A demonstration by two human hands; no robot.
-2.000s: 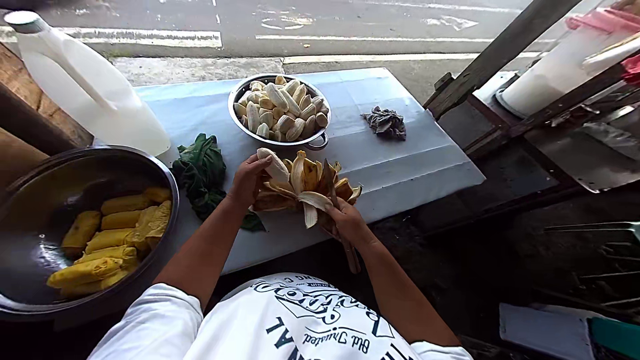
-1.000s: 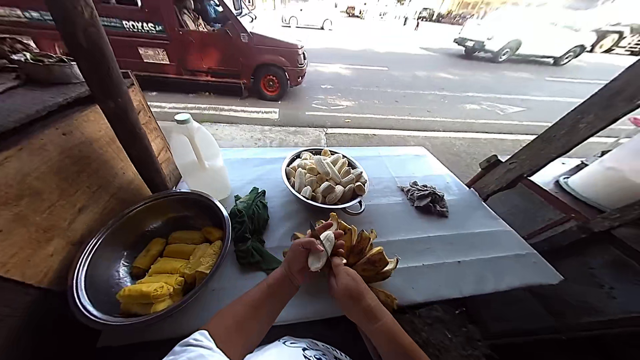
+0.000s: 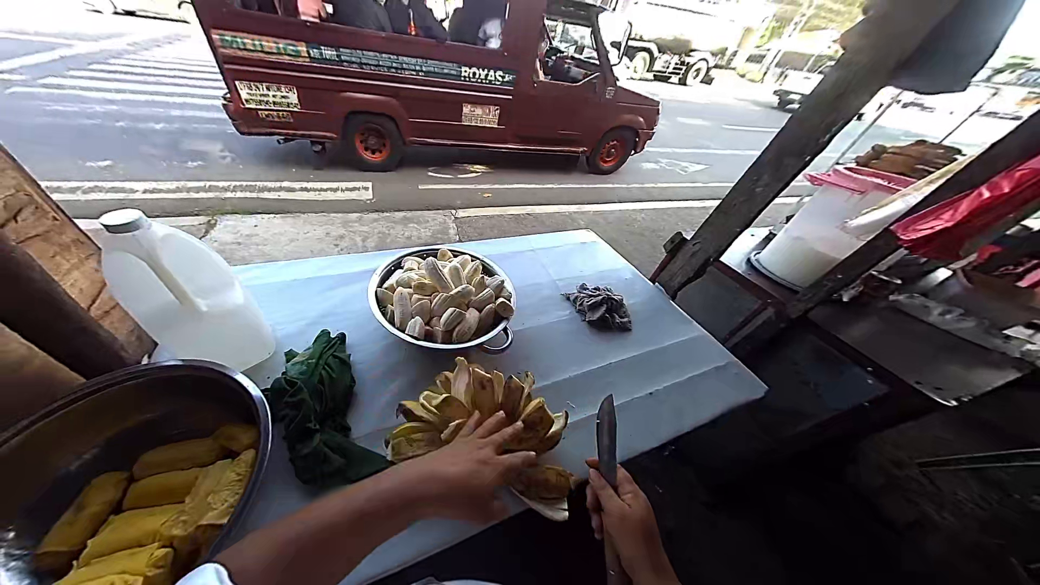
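Note:
My left hand [image 3: 475, 465], fingers spread, lies on a pile of banana peels [image 3: 487, 398] near the front edge of the table. A knife [image 3: 607, 439] points blade up in my right hand [image 3: 621, 508], just past the table's front edge. Beyond the peels, a metal colander [image 3: 443, 344] holds many peeled bananas [image 3: 455, 296]. One more peel [image 3: 546, 481] hangs at the table edge beside my left hand. Whether anything lies under my left palm is hidden.
A dark green cloth or leaf bundle [image 3: 317, 406], a white plastic jug [image 3: 183, 292] and a large metal bowl [image 3: 262, 422] of yellow wrapped bundles [image 3: 134, 524] are at left. A grey rag [image 3: 600, 307] lies at right on the table [image 3: 650, 366]. A wooden post [image 3: 780, 154] leans beyond; a red jeepney [image 3: 439, 89] is on the road.
The peeled banana seen between my hands a second ago is no longer in them. My hands have moved apart, the left flat on the peels, the right with the knife. The jeepney has moved right.

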